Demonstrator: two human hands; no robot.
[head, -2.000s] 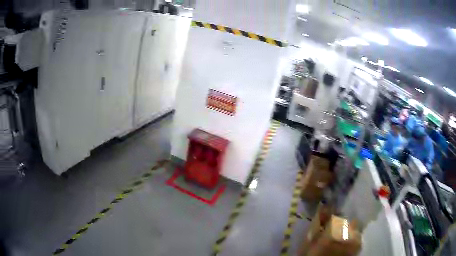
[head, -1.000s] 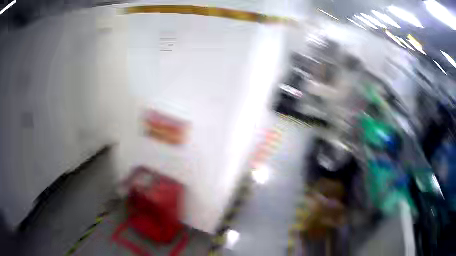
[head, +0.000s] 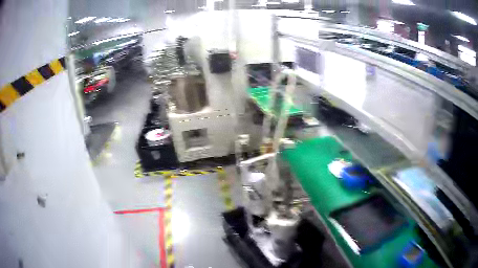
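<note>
Neither of my hands is in the picture. Nearest in front, a green-topped bench (head: 317,170) runs along the right side. On it are a dark tray (head: 371,221), a blue round item (head: 355,177) beside a white one, and a small blue item (head: 412,253) near the lower edge. The view is blurred, so the tray's contents cannot be told.
A white pillar (head: 42,172) with yellow-black tape stands close on the left. A beige machine (head: 199,136) stands ahead, with a black bin (head: 158,155) beside it. Yellow-black and red tape marks the grey floor (head: 196,225). A blurred metal-framed stand (head: 272,214) is left of the bench.
The view has moved forward and turned right. The red floor box has left the picture, the pillar is now at the left edge, and the green bench shows much nearer.
</note>
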